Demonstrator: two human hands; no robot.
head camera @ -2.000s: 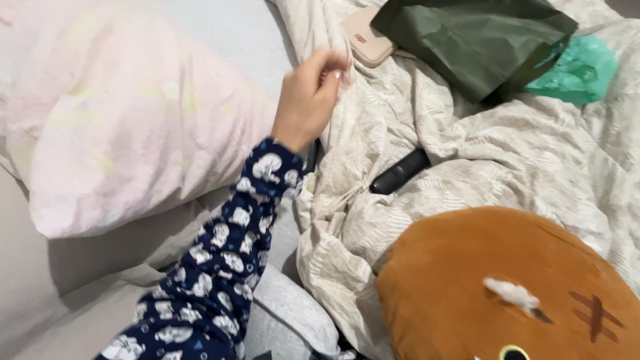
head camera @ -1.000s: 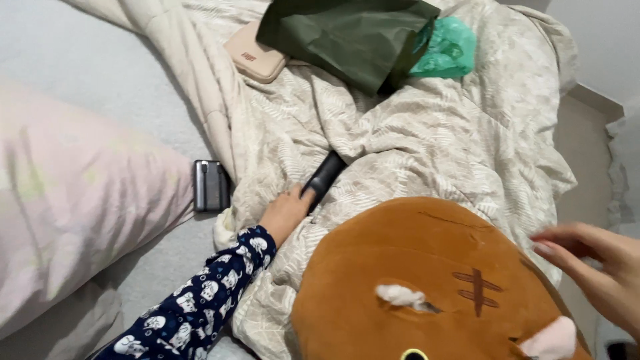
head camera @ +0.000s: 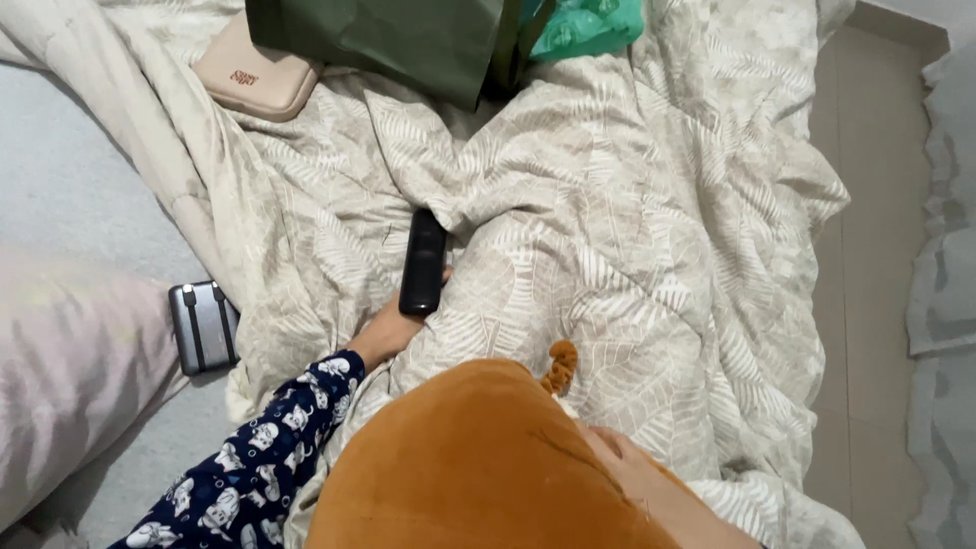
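My left hand point(head camera: 396, 328), in a navy sleeve with a white animal print, is around the lower end of a black elongated case point(head camera: 423, 263); most of its fingers are hidden beneath it. The case lies in a fold of the beige leaf-patterned blanket. My right hand point(head camera: 621, 457) rests against the right side of a brown plush cushion point(head camera: 473, 457), its fingers partly hidden. A curly brown plush tail point(head camera: 561, 366) sticks out at the cushion's top edge, beside that hand.
A grey power bank with built-in cables point(head camera: 204, 328) lies left, by a pink pillow point(head camera: 69, 381). A beige zip pouch point(head camera: 259, 76), a dark green bag point(head camera: 389, 46) and a green plastic bag point(head camera: 595, 27) lie on the blanket point(head camera: 732, 229) at the top. Floor tiles point(head camera: 862, 229) show at right.
My right hand has come from beside the cushion onto it. The cushion is turned: the face details seen before are out of sight and its tail shows. My left hand remains at the black case.
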